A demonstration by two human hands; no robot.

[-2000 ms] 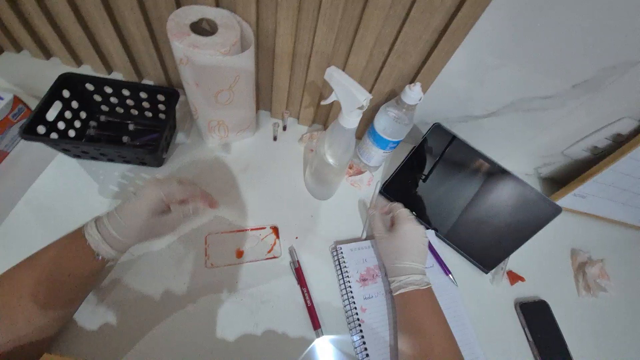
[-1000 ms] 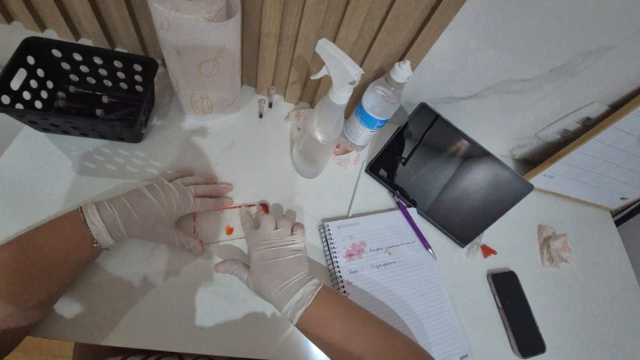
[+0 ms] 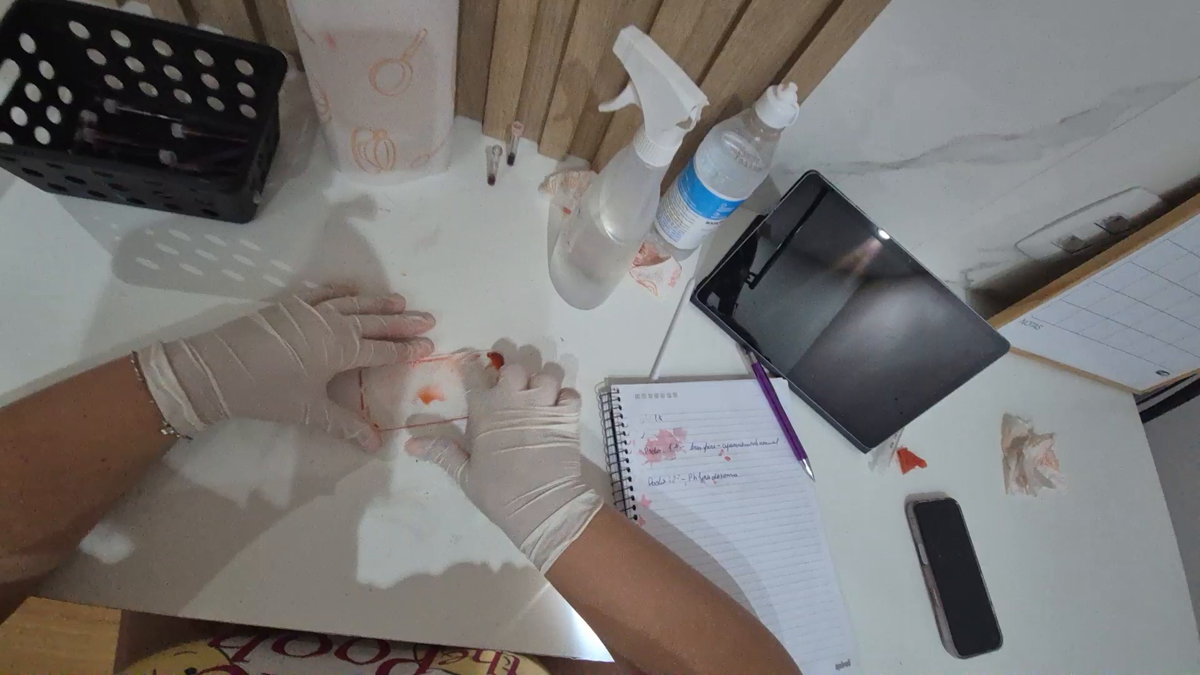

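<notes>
A flat, clear rectangular plate (image 3: 398,387) with red liquid along its edges and a red-orange spot near its middle lies on the white table. My left hand (image 3: 281,361), in a pale glove, rests at its left end, thumb and fingers apart around the corners. My right hand (image 3: 525,436), gloved too, is at the right end, its fingers bent over that edge and the thumb near the lower side. A dark red drop shows by the right fingertips. Whether either hand grips the plate cannot be told.
Behind stand a black perforated basket (image 3: 216,141) with tubes, a paper towel roll (image 3: 384,94), two small vials, a spray bottle (image 3: 609,225) and a labelled plastic bottle (image 3: 703,192). To the right lie a spiral notebook (image 3: 741,506), a purple pen (image 3: 781,412), a tablet (image 3: 853,300), a phone (image 3: 954,577) and crumpled paper (image 3: 1029,455).
Two seconds ago my left hand was up and left of the plate and my right hand over the notebook; both are now at the plate. The red pen beside the notebook is no longer visible.
</notes>
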